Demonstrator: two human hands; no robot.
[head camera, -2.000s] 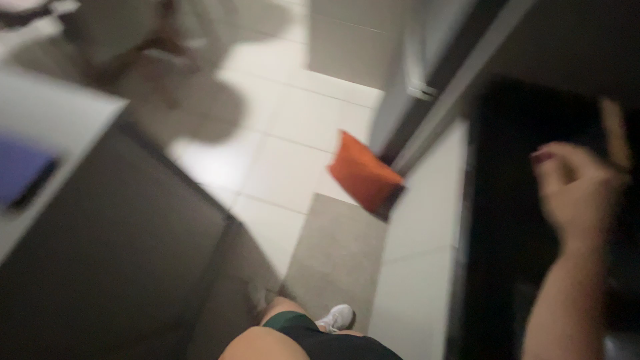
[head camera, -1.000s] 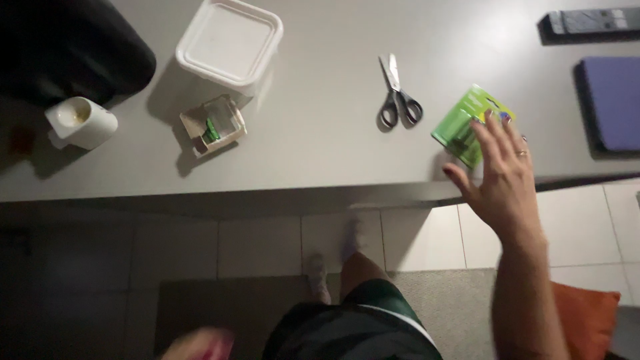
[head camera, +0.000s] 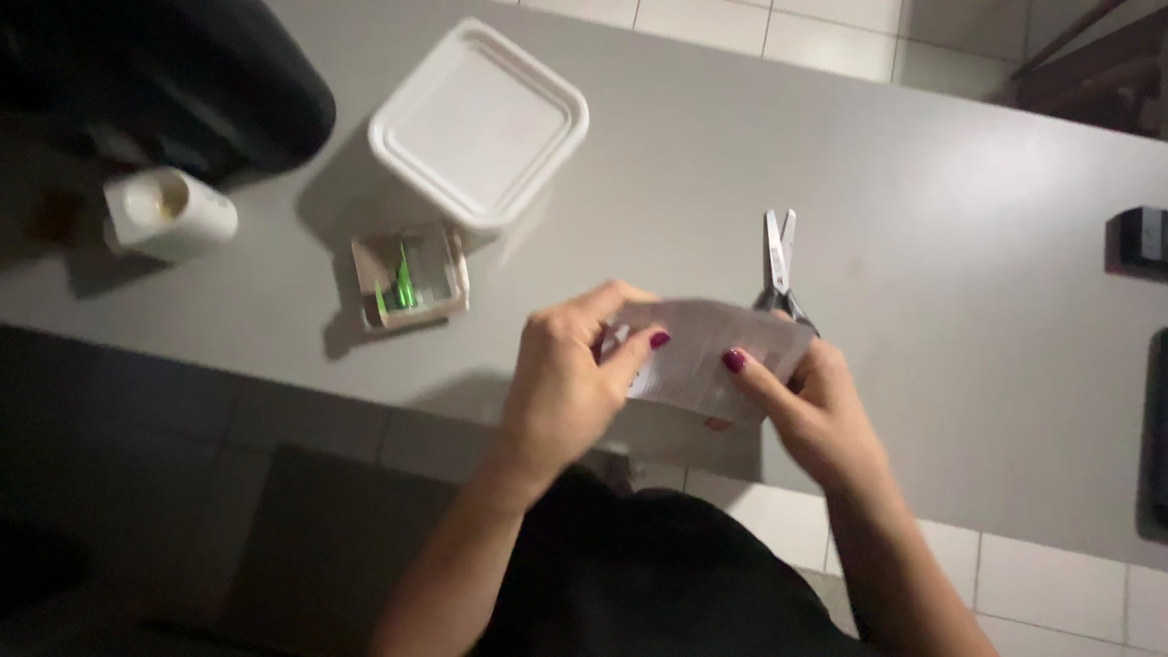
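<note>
Both my left hand and my right hand hold a flat, pale package with small print above the counter's near edge, thumbs on its top face. Just beyond my right hand lies a pair of scissors, blades pointing away, its black handles partly hidden by the package. Left of my left hand sits a small open box with green items inside. The package's underside is hidden.
A white lidded tub stands behind the small box on the grey counter. At the left are a white cup-like container and a large black object. Dark objects lie near the right edge.
One second ago my right hand was over a green package on the counter, right of the scissors. Now both hands hold a package, its pale printed face upward. The view has shifted.
</note>
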